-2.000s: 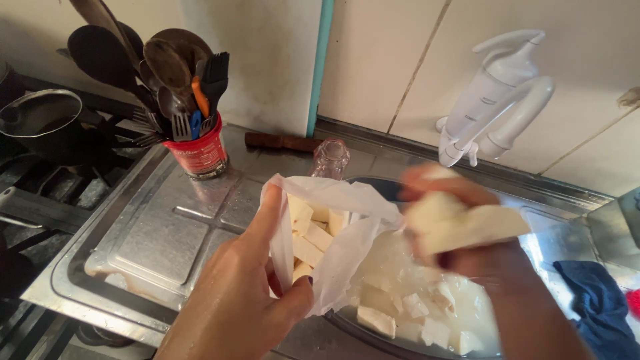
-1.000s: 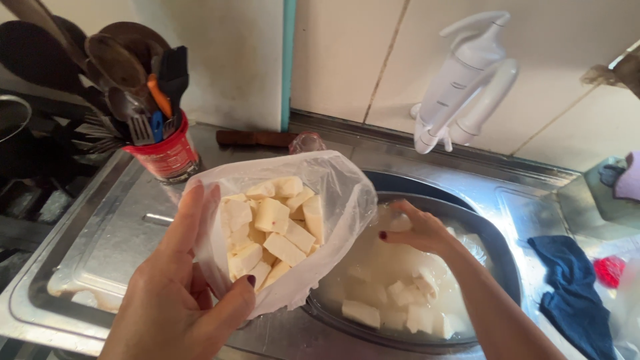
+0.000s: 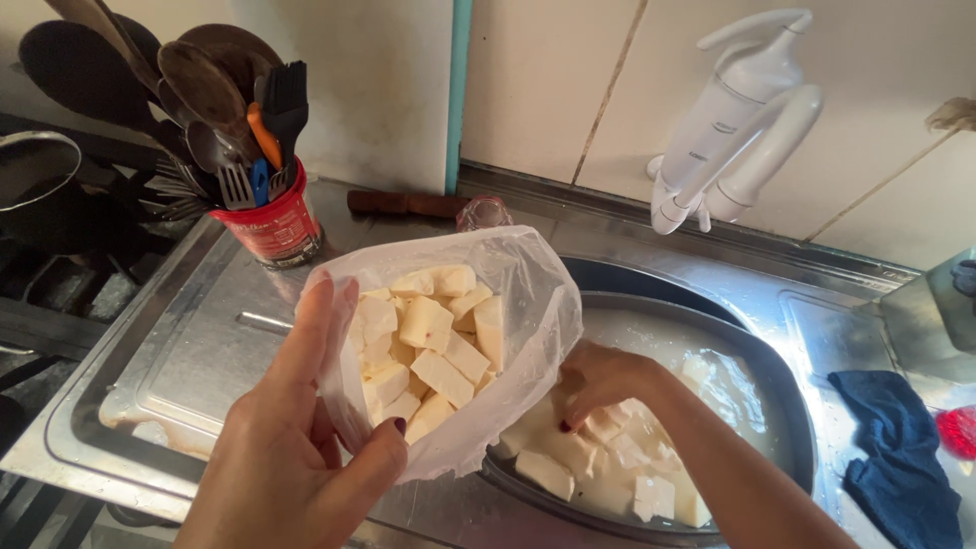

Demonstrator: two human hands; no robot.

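Observation:
My left hand grips the near left side of a clear plastic bag, its mouth held wide and facing up. Pale cream chunks, which look like peeled cassava, fill much of the bag. My right hand reaches into a dark oval basin of cloudy liquid, just right of the bag. Its fingertips touch or hang over pale chunks in the liquid; the bag and the hand itself hide part of the fingers, so any hold on a piece cannot be told.
A red tub of spoons and forks stands on the steel drainboard, beside a stove. Behind the bag lie a brown handle and a glass. A white tap filter hangs above the basin; a blue cloth lies right.
Two seconds ago my right hand held pale chunks above the basin; a second ago it was lower, without them, over the liquid. It is now nearer the bag. The bag's mouth has opened wider.

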